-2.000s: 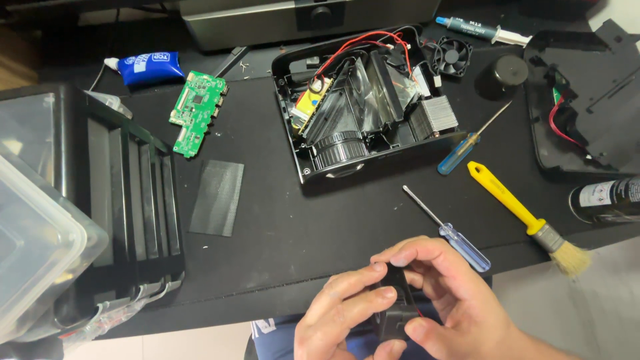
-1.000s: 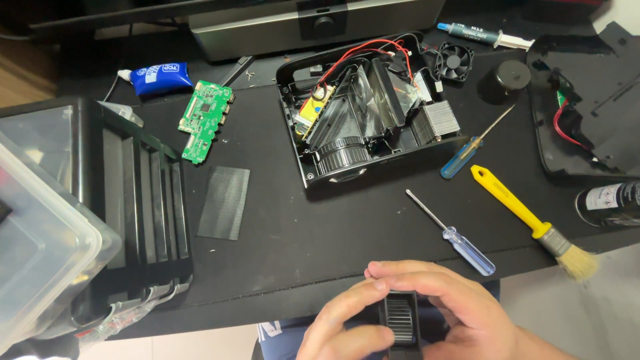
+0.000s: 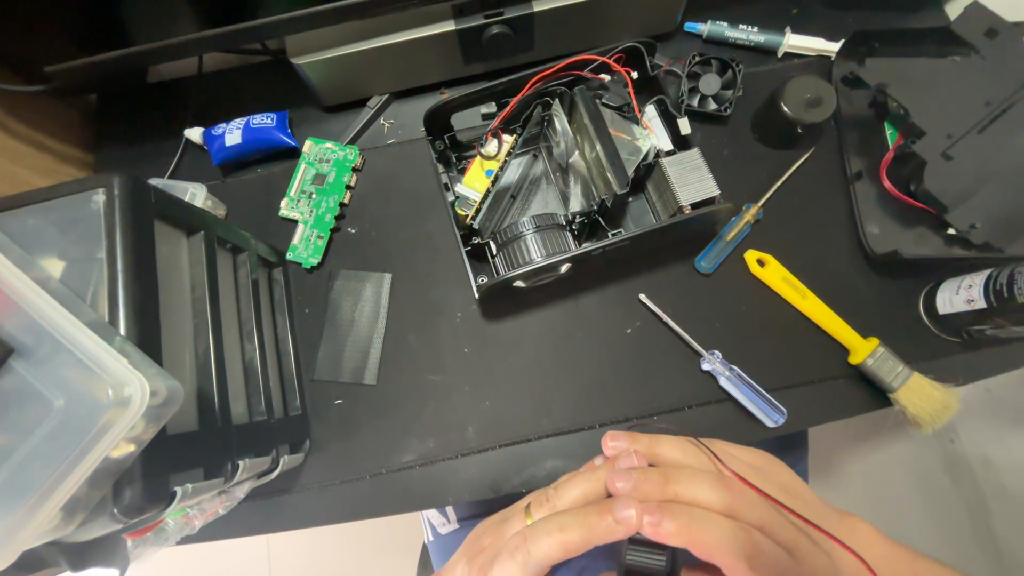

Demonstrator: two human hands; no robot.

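Note:
At the bottom of the view, over the table's front edge, my left hand (image 3: 552, 512) and my right hand (image 3: 720, 496) close together around a small black plastic part (image 3: 646, 554) with ridges, mostly hidden by the fingers. A thin red and black wire (image 3: 788, 504) runs across the back of my right hand. Beyond my hands lies a screwdriver with a clear blue handle (image 3: 744, 388). Farther back sits an opened projector housing (image 3: 608, 244) with its lens ring (image 3: 534, 244), red wires (image 3: 552, 66) and metal heat sink (image 3: 688, 180) showing.
Left: black drawer organizer (image 3: 216, 320), clear plastic bin (image 3: 64, 400), mesh sheet (image 3: 352, 328), green circuit board (image 3: 320, 200), blue tube (image 3: 252, 138). Right: second screwdriver (image 3: 728, 238), yellow-handled brush (image 3: 808, 304), small fan (image 3: 710, 84), thermal paste syringe (image 3: 744, 36), round black container (image 3: 804, 100), black cover (image 3: 960, 160), spray can (image 3: 972, 304).
My fingers have closed over the black part, whose slotted face showed between my hands a second ago. The red and black wire now shows over my right hand.

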